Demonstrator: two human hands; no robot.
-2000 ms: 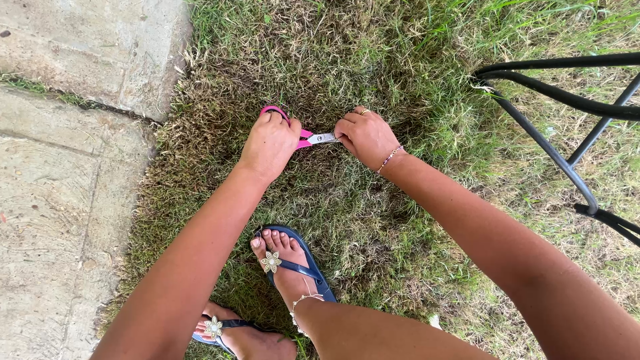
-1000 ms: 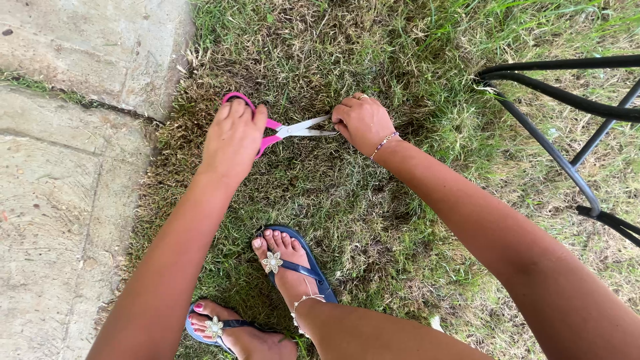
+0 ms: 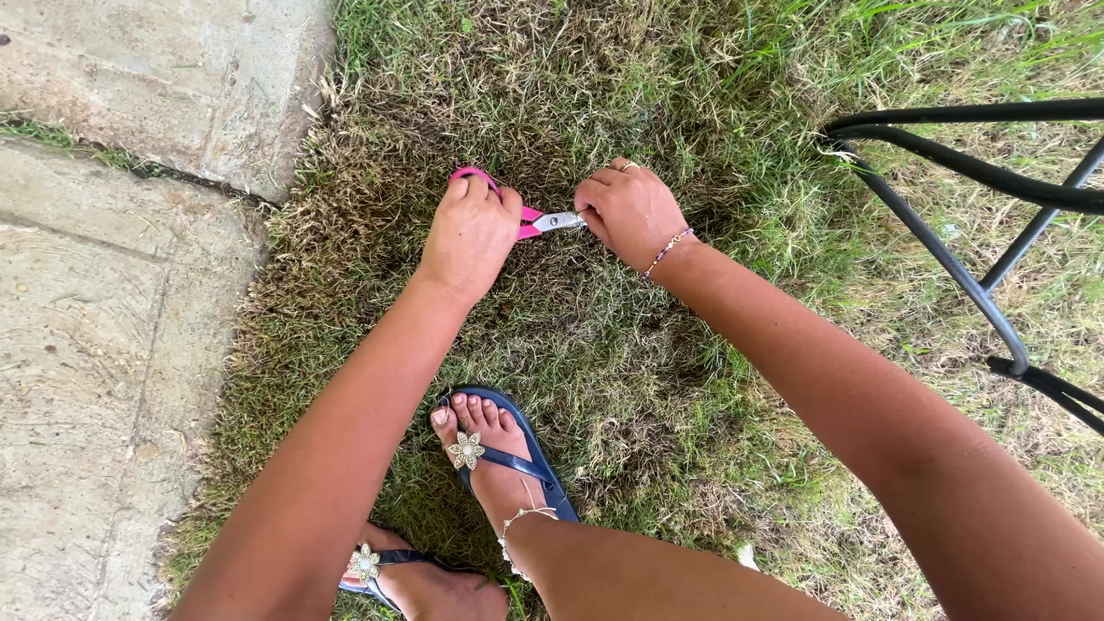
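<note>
My left hand [image 3: 473, 228] is closed around the pink handles of a pair of scissors [image 3: 552, 222], held low over the grass [image 3: 604, 345]. The metal blades point right, toward my right hand [image 3: 628, 207]; their tips are hidden at its fingers. My right hand has its fingers pinched together at the blades, on what looks like a few grass strands, mostly covered by the fingers. It wears a ring and a beaded bracelet [image 3: 668, 252].
Paving slabs [image 3: 78, 328] border the grass on the left. Black metal bars [image 3: 949, 259] stand at the right. Below my hands are my feet in blue flip-flops [image 3: 552, 483] with flower ornaments.
Compared with one second ago, my left hand and the scissors have moved right. The handles have come together, and the blades, spread apart then, are now closed or nearly so.
</note>
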